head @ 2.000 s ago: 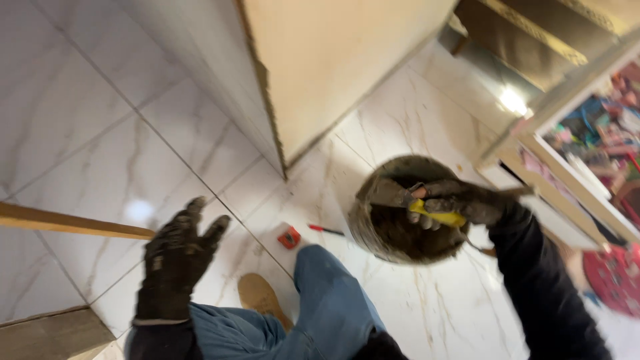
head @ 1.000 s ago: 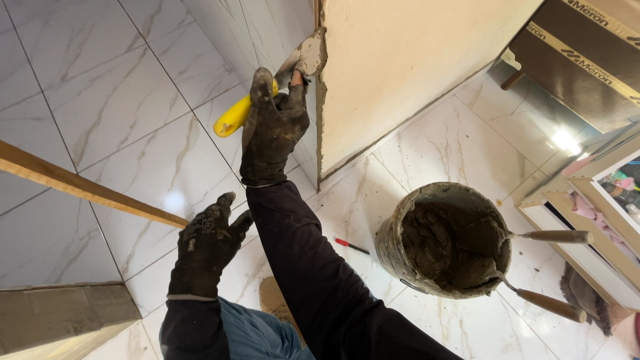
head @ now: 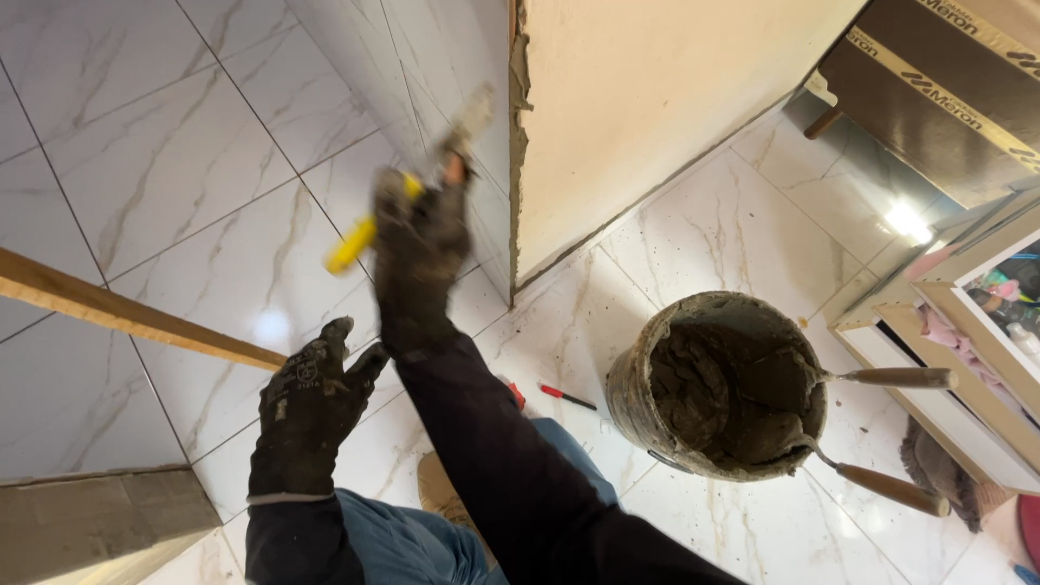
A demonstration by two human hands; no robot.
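Observation:
My right hand (head: 422,260), in a dirty dark glove and blurred, grips a yellow-handled putty knife (head: 351,246). Its mortar-smeared blade (head: 471,118) is just left of the wall edge, which carries a rough line of grey mortar (head: 518,146). My left hand (head: 313,398), also gloved, has its fingers apart beside the end of a long wooden strip (head: 146,315); whether it touches the strip is not clear. A mortar-crusted bucket (head: 634,406) holds grey-brown mortar (head: 691,382) and two trowels, whose wooden handles (head: 906,378) stick out over the rim on the right.
A red and black marker (head: 567,396) and a partly hidden red object (head: 517,396) lie on the marbled floor tiles (head: 569,341). A taped brown carton (head: 910,89) stands at the upper right, above a cabinet with open compartments (head: 934,309). A low ledge (head: 106,512) is at the lower left.
My right hand went from over the bucket to the wall edge with the putty knife, and now the blade is a little off that edge. My left hand remains by the wooden strip.

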